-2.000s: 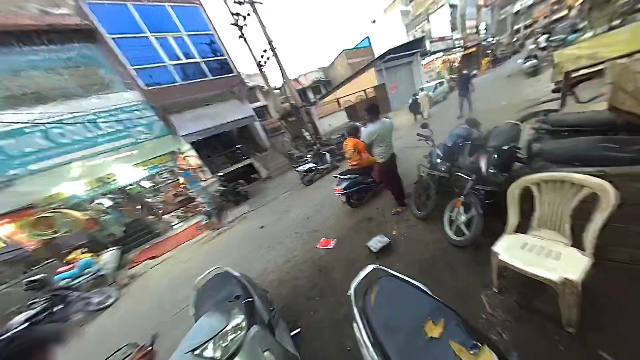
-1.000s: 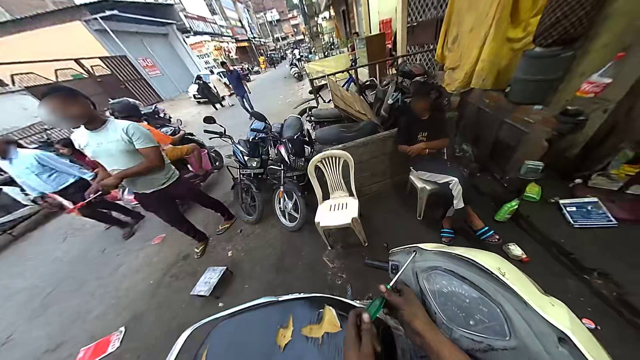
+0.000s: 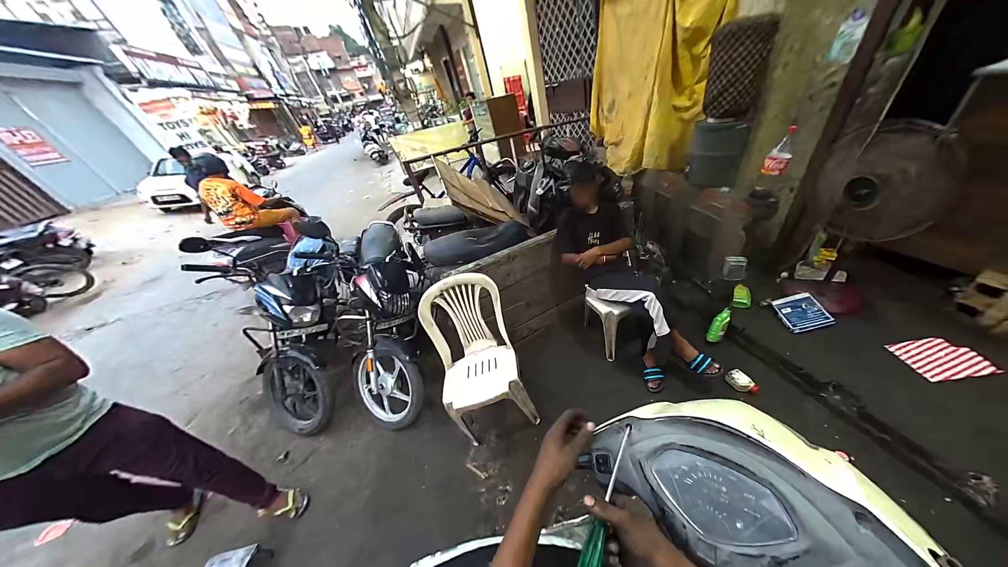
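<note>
A screwdriver with a green handle (image 3: 592, 543) is held in my right hand (image 3: 634, 528), low in the view. Its thin metal shaft (image 3: 620, 465) slants up, and its tip meets the dark inner panel of a scooter's handlebar cover beside the cream rim (image 3: 701, 409). My left hand (image 3: 565, 447) is raised at the left edge of that cover, near the switch (image 3: 602, 463), its fingers partly curled; nothing shows in it. The speedometer cluster (image 3: 720, 492) lies right of my hands. The scooter's seat is mostly hidden below my left forearm.
A white plastic chair (image 3: 480, 378) stands ahead, with parked motorcycles (image 3: 386, 315) to its left. A seated person (image 3: 594, 244) is beyond it, near green bottles (image 3: 718, 324) on the ground. Another person (image 3: 55, 425) strides at the left. A pedestal fan (image 3: 886, 181) stands at the right.
My left hand has moved from beside the screwdriver handle up to the edge of the handlebar cover. The view has turned right since the oldest frame, where no hand clearly held the tool.
</note>
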